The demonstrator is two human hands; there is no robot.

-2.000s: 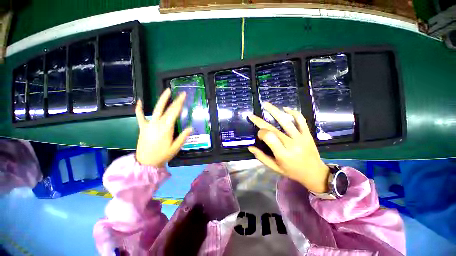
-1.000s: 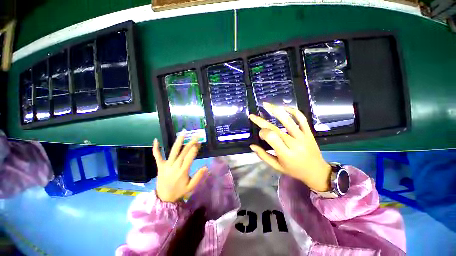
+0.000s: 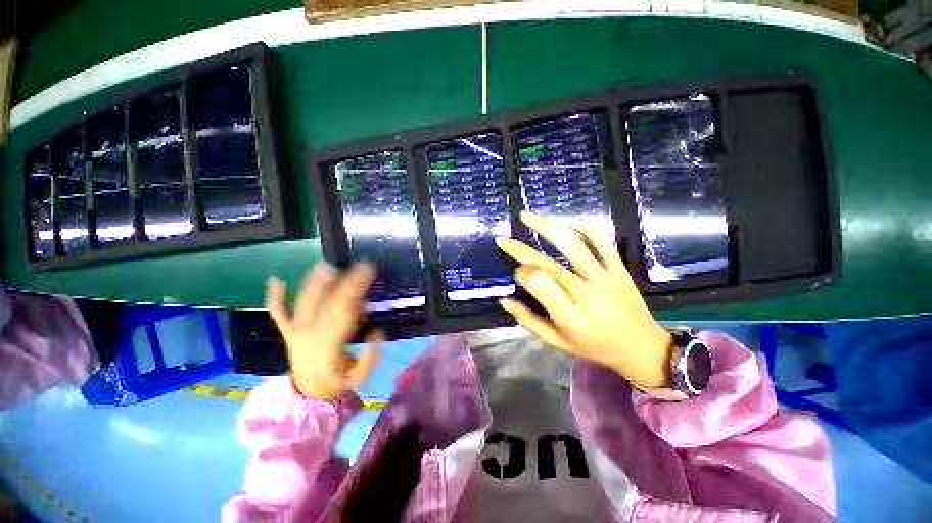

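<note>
A black foam phone tray (image 3: 777,285) lies on the green bench with four smartphones face up and a plain black slot at its right end. The leftmost phone (image 3: 380,204), second phone (image 3: 465,199) and third phone (image 3: 560,169) show dark screens with rows of small text. The fourth phone (image 3: 674,184) is dark with glare and crease lines. My left hand (image 3: 325,322), blurred and empty, is at the tray's lower left edge, fingers apart. My right hand (image 3: 583,296) is spread over the lower parts of the second and third phones, holding nothing.
Another black tray (image 3: 274,153) with several dark phones lies at the left. A wooden board (image 3: 572,8) runs along the far edge. Blue stools (image 3: 174,352) stand below the bench. A pink sleeve (image 3: 46,342) shows at the left edge and blue cloth (image 3: 879,378) at the right.
The leftmost phone's pale screen with green border has turned into a dark text screen. My left hand has come down and left off that phone. My right hand has hardly moved.
</note>
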